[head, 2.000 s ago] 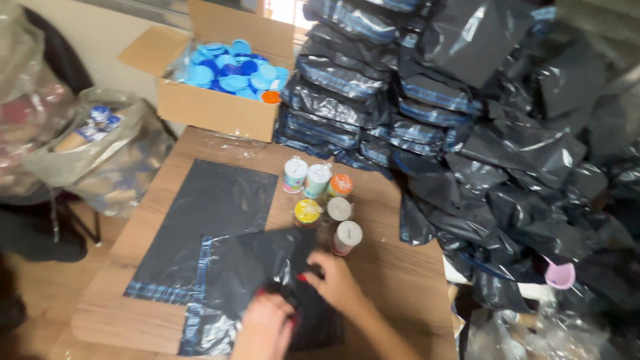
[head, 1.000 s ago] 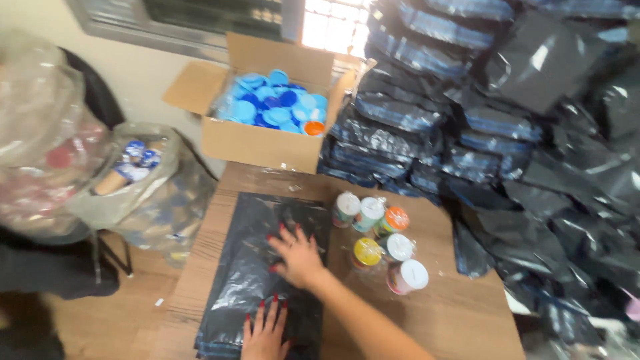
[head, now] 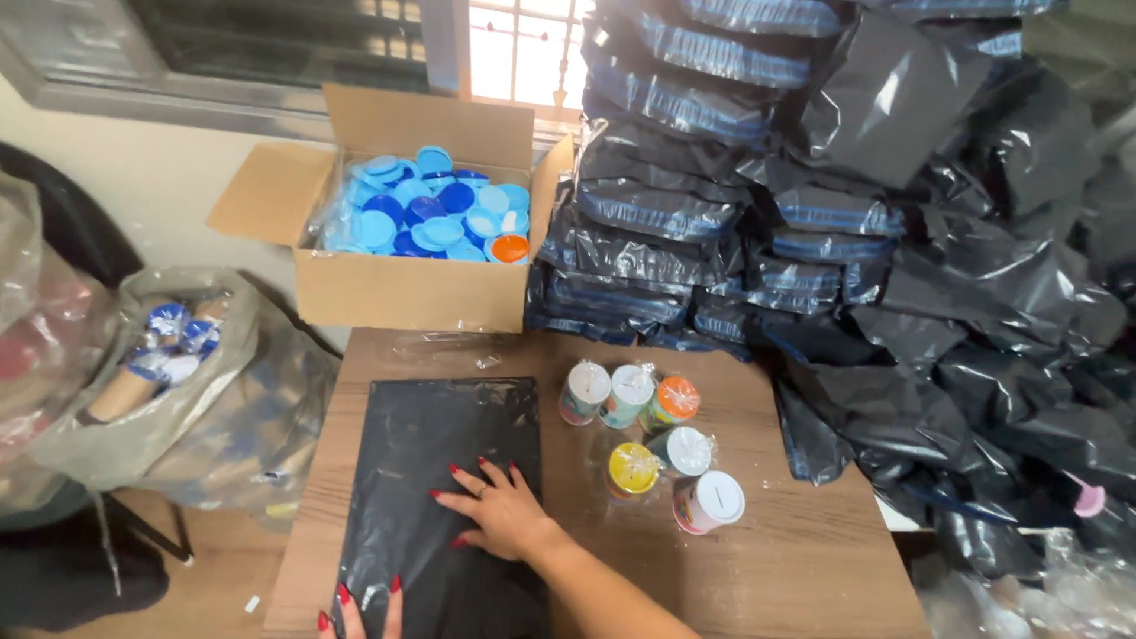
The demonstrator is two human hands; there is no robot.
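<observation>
On the wooden table (head: pixel 790 568) lies a flat stack of black plastic bags (head: pixel 444 426). My right hand (head: pixel 506 515) rests palm down on the middle of it, fingers spread, holding nothing. My left hand (head: pixel 364 617) shows only its fingers at the bottom edge, spread over the stack's near left part. Several small cylindrical tins, wrapped in clear film, stand to the right of the stack: two with white lids (head: pixel 588 383), one with an orange lid (head: pixel 677 398), one yellow (head: pixel 633 469), one pale (head: pixel 689 450) and one with a slotted white lid (head: pixel 719 497).
A cardboard box (head: pixel 408 288) of blue plastic lids (head: pixel 426 213) sits at the table's back left. Piled black plastic packages (head: pixel 666 213) rise behind and along the right. A translucent sack (head: pixel 240 417) stands left of the table, and a pink scoop (head: pixel 1087 497) lies far right.
Two seconds ago two bags lay apart, my hands on the nearer one; by one second ago they lay together. Both hands have since moved toward the near edge on the stack.
</observation>
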